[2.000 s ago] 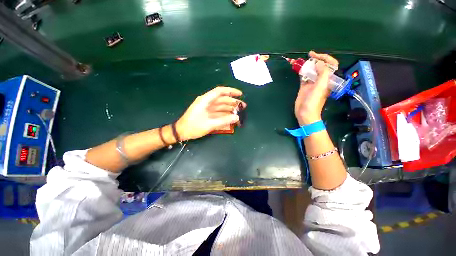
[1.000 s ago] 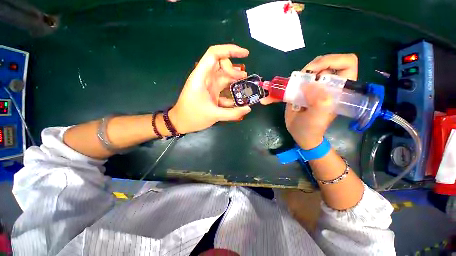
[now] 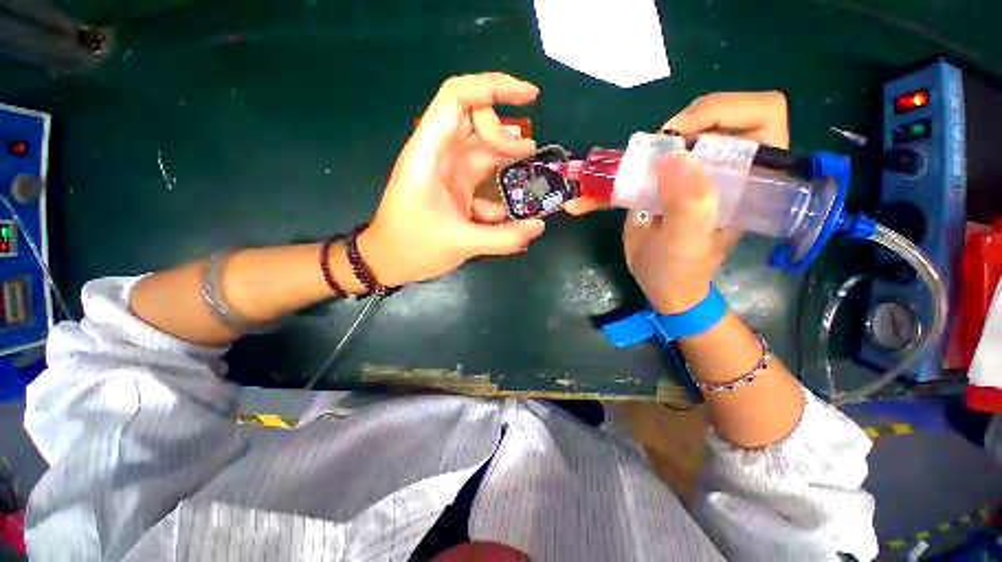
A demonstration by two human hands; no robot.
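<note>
My left hand (image 3: 445, 198) holds an open smartwatch housing (image 3: 536, 187) by its edges between thumb and fingers, above the bench. Circuitry shows inside the black rounded housing. My right hand (image 3: 687, 220) is closed around the clear dispensing syringe (image 3: 758, 195), which lies nearly level. Its red front end (image 3: 599, 176) points left, and the tip is at the housing's right side; whether it touches is too small to tell. A blue cap (image 3: 826, 211) sits on the syringe's rear end. An orange-brown framed pad (image 3: 514, 130) is partly hidden behind my left hand.
White paper (image 3: 607, 38) lies on the green bench top (image 3: 264, 154) at the back. A blue-grey controller (image 3: 921, 187) stands at right, joined to the syringe by a clear hose (image 3: 932, 274). A red bin (image 3: 981, 288) is cut off at right. Another blue box (image 3: 33, 181) is at left.
Since two seconds ago, my left hand has lifted the housing into view and my right hand has brought the syringe left to it. Since one second ago, both hands have shifted slightly.
</note>
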